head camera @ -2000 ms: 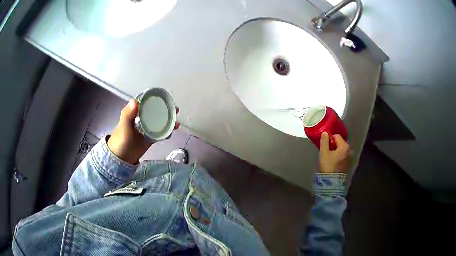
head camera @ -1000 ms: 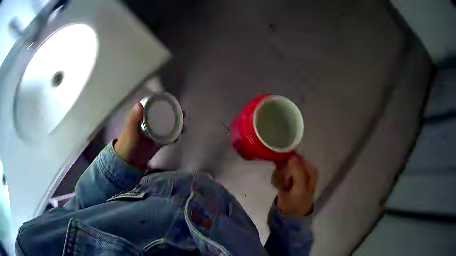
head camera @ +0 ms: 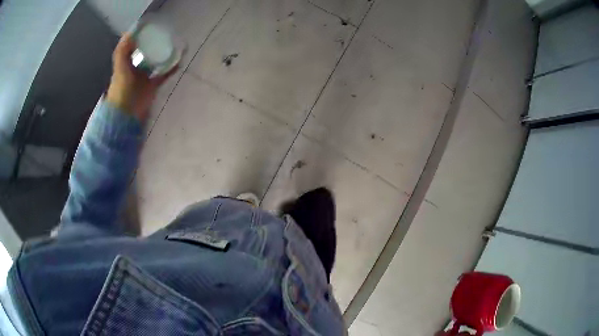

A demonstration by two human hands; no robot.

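Observation:
The red mug (head camera: 483, 303) with a cream inside is at the lower right, tilted with its mouth facing right. My right hand (head camera: 453, 332) is mostly cut off by the bottom edge; only a bit of the fingers shows at the mug's handle. The round silver-rimmed mug lid (head camera: 155, 48) is at the upper left, slightly blurred, its pale side facing up. My left hand (head camera: 130, 82) holds it by the rim, with the arm stretched forward. The inside of the mug is barely visible.
A grey tiled floor (head camera: 315, 125) with dark specks lies below, crossed by a raised strip (head camera: 420, 190). Pale wall panels (head camera: 565, 177) stand at the right. A dark recess (head camera: 56, 98) is at the left. My dark trouser leg and part of a shoe show below my jacket.
The sink and counter have left the view. My left hand has moved up and forward with the lid. My right hand has moved down and right with the mug, to the frame's edge.

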